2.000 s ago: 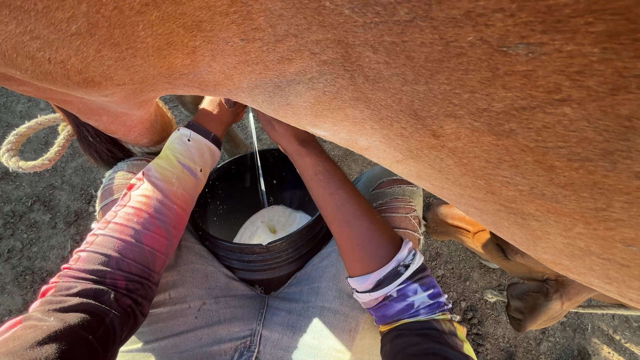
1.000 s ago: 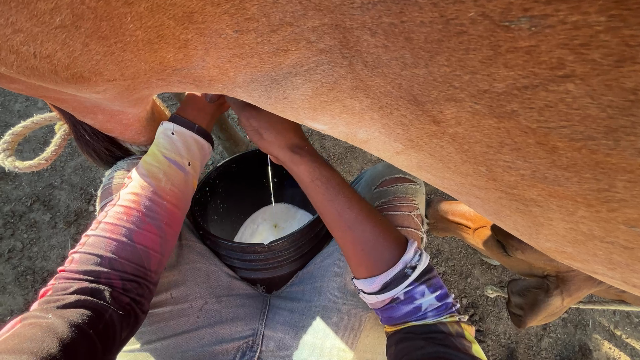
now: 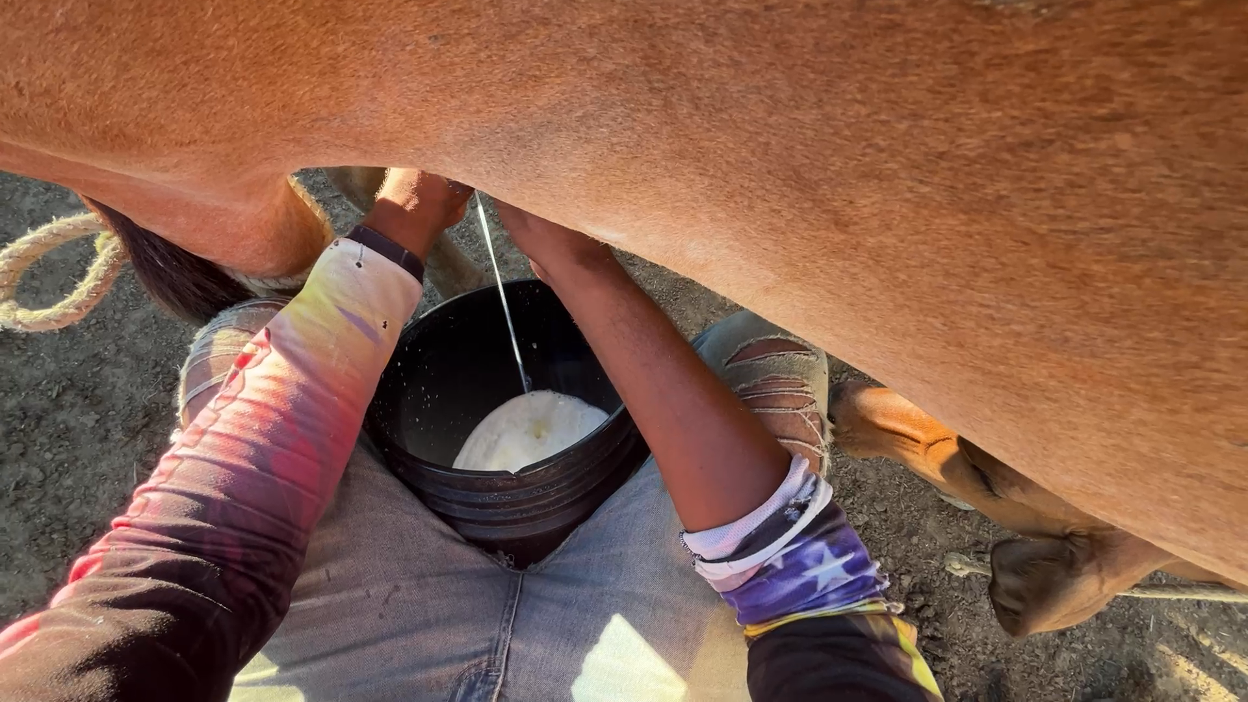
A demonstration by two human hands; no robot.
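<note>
The reddish-brown flank and belly of a cow (image 3: 741, 146) fill the upper view. My left hand (image 3: 424, 200) reaches under the belly, fingers partly hidden by it. My right hand (image 3: 551, 244) is beside it on the right, its fingers also hidden behind the belly. The udder and teats are out of sight, so what either hand grips cannot be seen. A thin white stream of milk (image 3: 500, 288) falls between the hands into a black plastic bucket (image 3: 507, 507). The bucket is tilted between my thighs, with frothy milk (image 3: 531, 429) inside.
A coiled pale rope (image 3: 58, 317) is at the left by a dark tail (image 3: 166, 263). Hind legs are behind the bucket. At the right are a folded foreleg (image 3: 1053, 575) and a thin rope (image 3: 1180, 592) on the dirt ground (image 3: 68, 429). My knees in torn jeans flank the bucket.
My right hand was closer to the left hand one second ago and is now a little apart from it. The milk stream has shifted its slant.
</note>
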